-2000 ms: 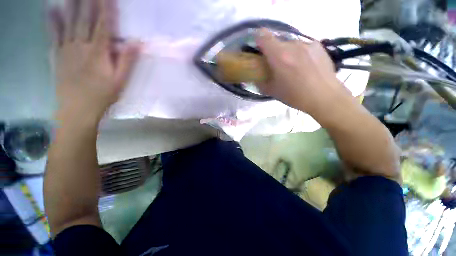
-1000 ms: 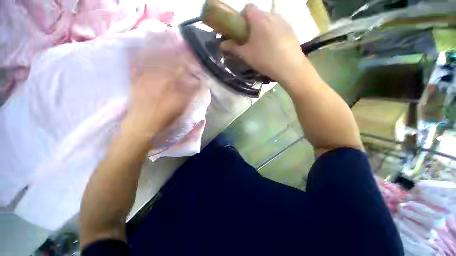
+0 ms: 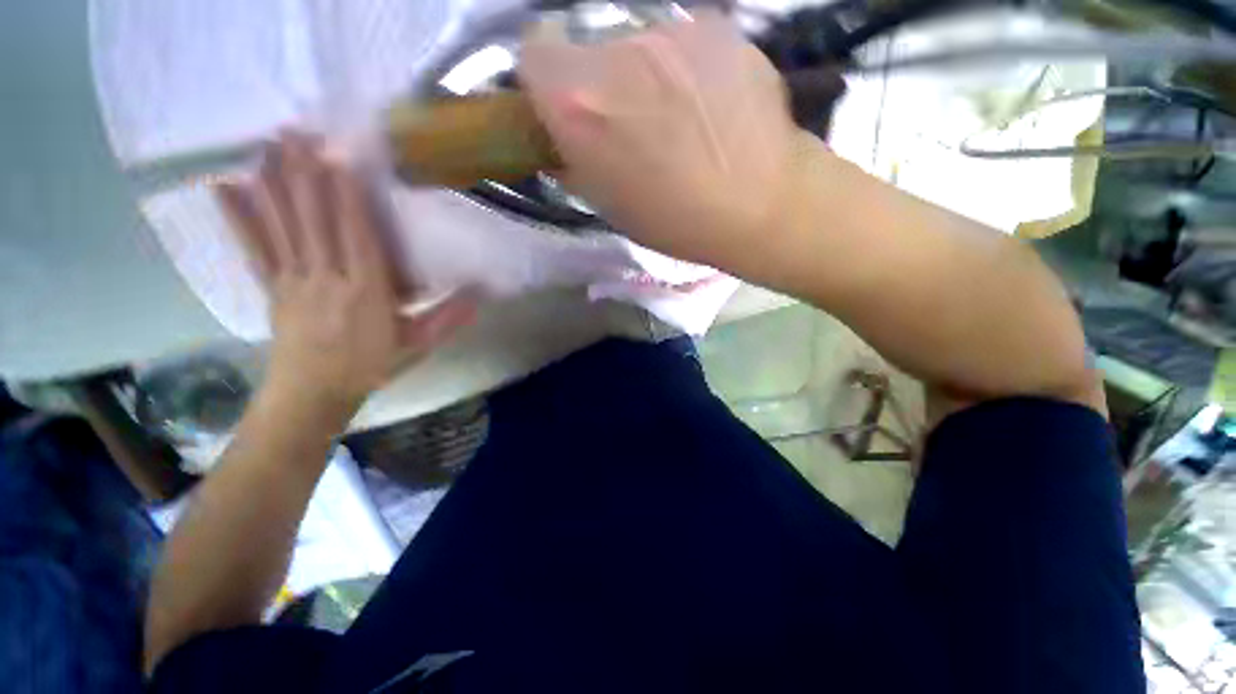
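A pale pink, nearly white garment lies over the pale padded board. My left hand lies palm down on it with fingers spread, holding nothing. My right hand is closed around the tan handle of the steam iron. The iron is on the garment to the right of my left hand, its tip towards the left and its rear hidden behind my right hand. A crumpled garment edge with darker pink trim shows at the board's near edge. The picture is somewhat blurred.
Dark hoses and cables run from the iron to the upper right. A white surface with a yellowish edge is at the right. Greenish floor, a brown metal frame, papers and dark blue cloth show below.
From one second ago, the bunched pink folds at the upper left are out of view. My left hand has flattened on the cloth. The iron has turned to point left and moved over the garment.
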